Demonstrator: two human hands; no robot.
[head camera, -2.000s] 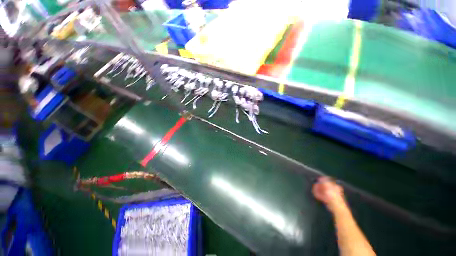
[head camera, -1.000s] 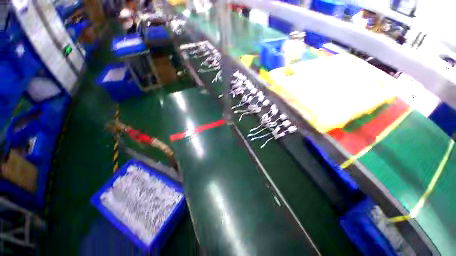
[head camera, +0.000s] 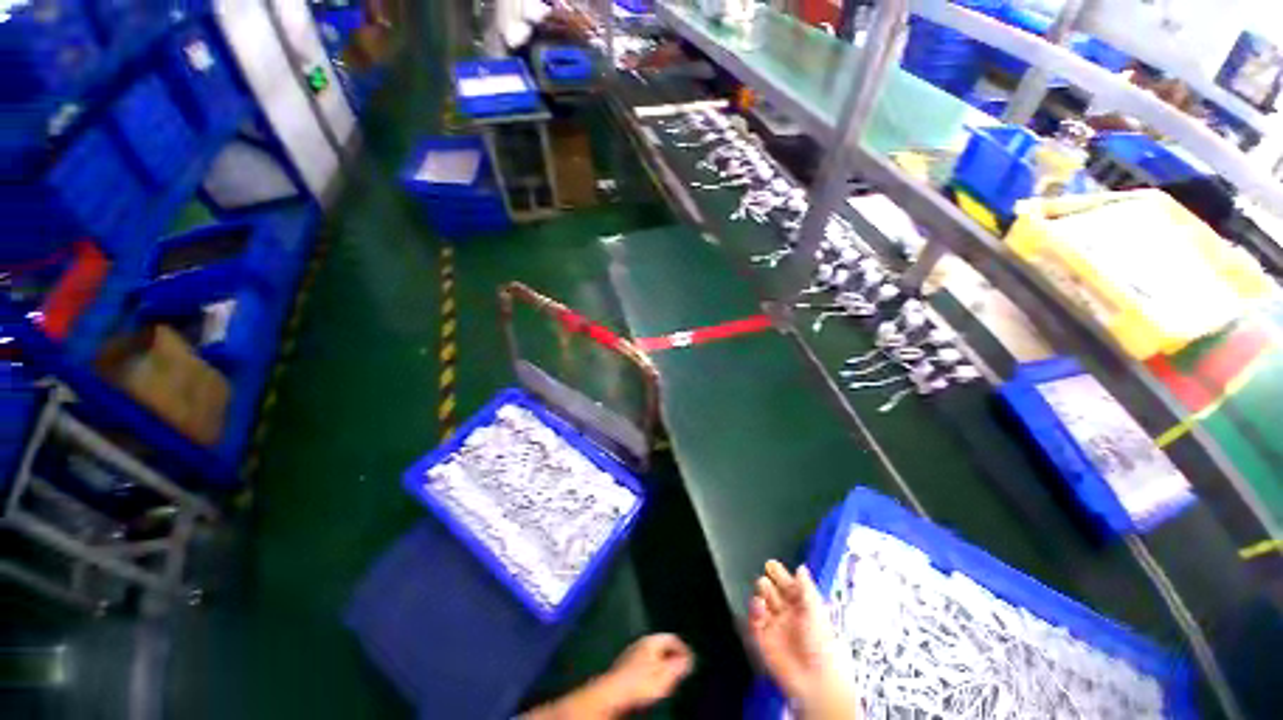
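Note:
A blue tote full of white cabled parts lies on the dark green line surface at the lower right. My right hand is at its left side, fingers apart and bent; whether it touches the tote is unclear. My left hand is left of it, over the gap beside the line, fingers curled, with nothing seen in it. Another full blue tote sits at the front of the blue trolley deck, next to the taped loop handle.
Rows of white cabled parts hang along the line. A third blue tote stands at the right under the yellow tray. A blue rack is at the left, with a pale metal frame. Striped tape marks the floor.
The view has turned and shifted. The trolley deck and a full tote at the lower right now show. Both hands are in view, where one second ago none was.

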